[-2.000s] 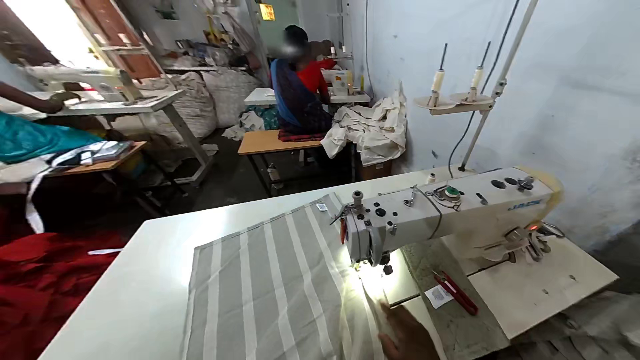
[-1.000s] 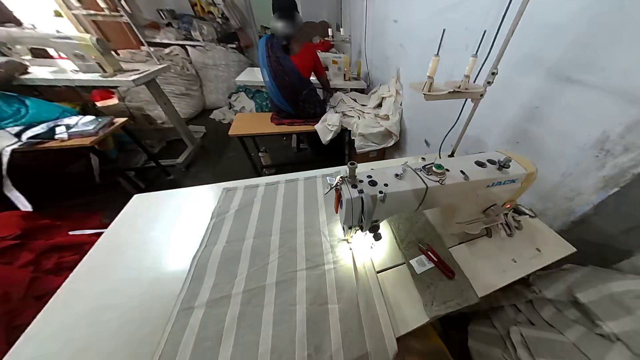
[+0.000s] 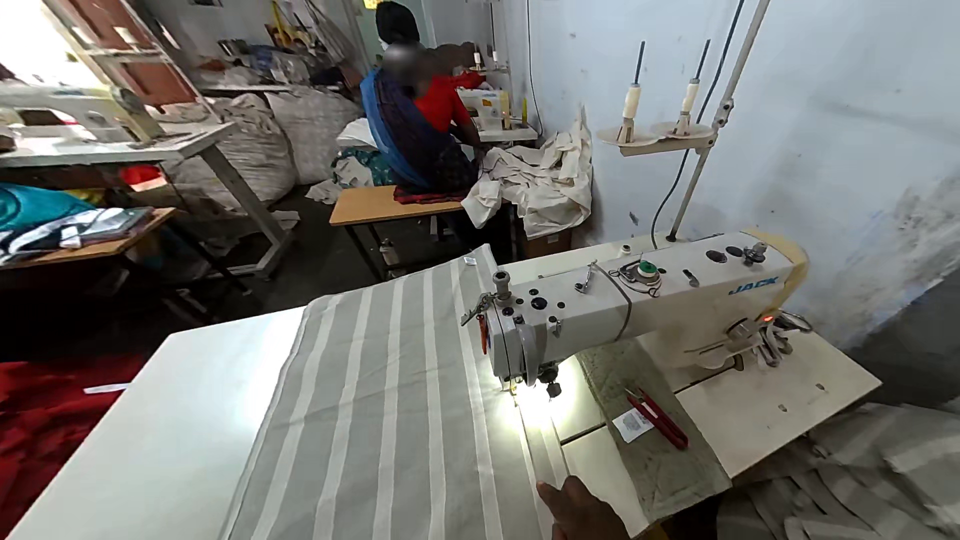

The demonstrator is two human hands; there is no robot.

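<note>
Grey cloth with pale stripes (image 3: 375, 405) lies across the white sewing table (image 3: 202, 390), its far end past the machine head and bearing a small white tag (image 3: 470, 261). A Jack industrial sewing machine (image 3: 600, 307) stands to the right, its lit needle area over the cloth's right edge. My right hand (image 3: 585, 514) is at the bottom, nearer to me than the needle, fingers apart with one fingertip at the cloth's edge; its lower part is cut off. My left hand is out of view. Red thread snips (image 3: 658, 420) and a small paper label (image 3: 632, 425) lie right of the needle.
A thread stand (image 3: 667, 139) rises behind the machine. More striped cloth (image 3: 862, 465) lies at lower right, red cloth (image 3: 60, 435) at left. Beyond the table are a wooden bench (image 3: 367, 206), a seated person (image 3: 420, 127), cream cloth (image 3: 547, 180), large sacks (image 3: 255, 150) and another sewing machine (image 3: 82, 112).
The striped cloth has moved away from me past the needle, its tagged end now farther beyond the machine head. My right hand, mostly cut off one second ago, shows again by the cloth's edge.
</note>
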